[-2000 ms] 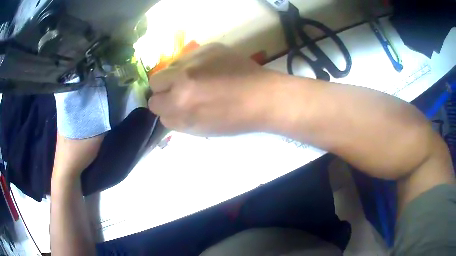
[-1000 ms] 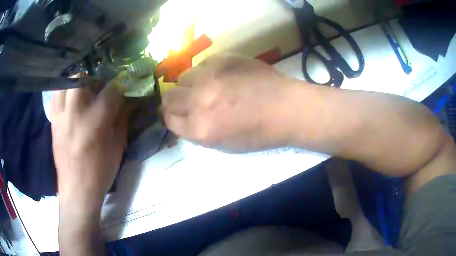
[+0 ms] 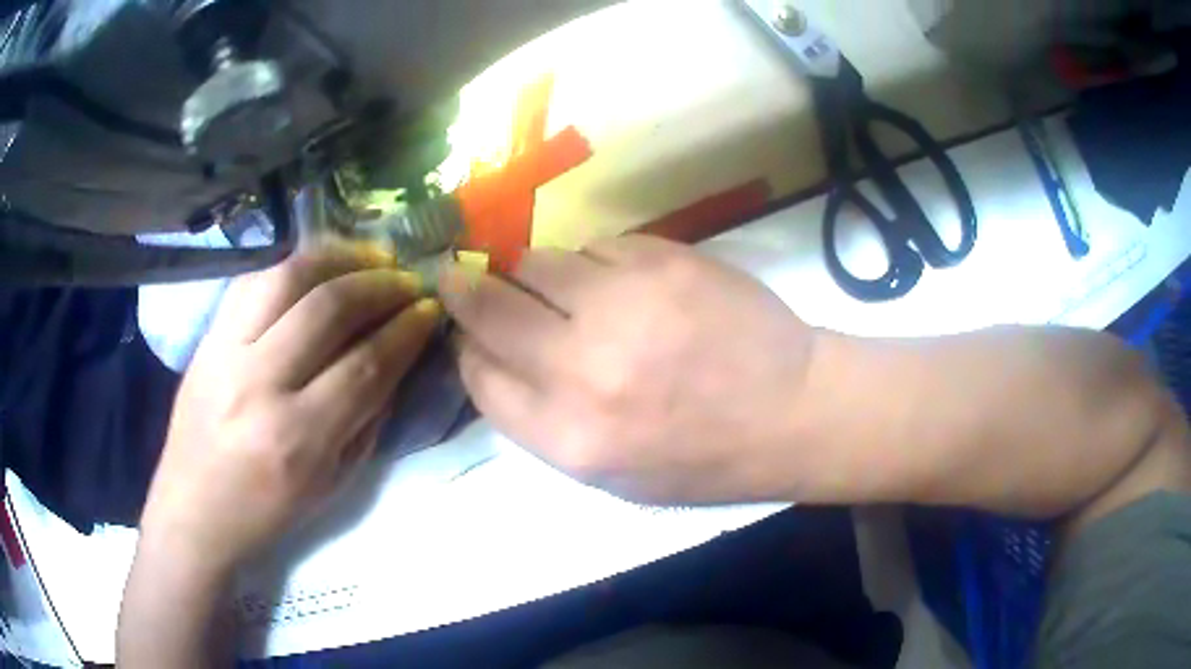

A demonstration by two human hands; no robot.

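My left hand [image 3: 294, 379] and my right hand [image 3: 640, 359] meet fingertip to fingertip just below the needle area [image 3: 425, 222] of the sewing machine. Both are closed around the edge of a grey-blue cloth [image 3: 431, 405], which shows below and between the fingers. The fingers hide most of it. A pale blue-grey piece [image 3: 176, 314] shows left of my left hand. A dark garment panel [image 3: 72, 392] hangs limp at the far left. The sewing machine head [image 3: 118, 144] fills the upper left.
An orange-red tape cross [image 3: 516, 183] and a strip [image 3: 705, 212] are stuck on the machine bed. Black-handled shears [image 3: 869, 196] lie at upper right. Slim snips [image 3: 1055, 190] and dark scraps [image 3: 1136, 144] lie beyond. A blue basket [image 3: 1006, 562] stands below the table edge.
My left hand has come up from under the pale piece to the needle area. My right hand has moved slightly down and right. The machine bed and shears also appear shifted in view.
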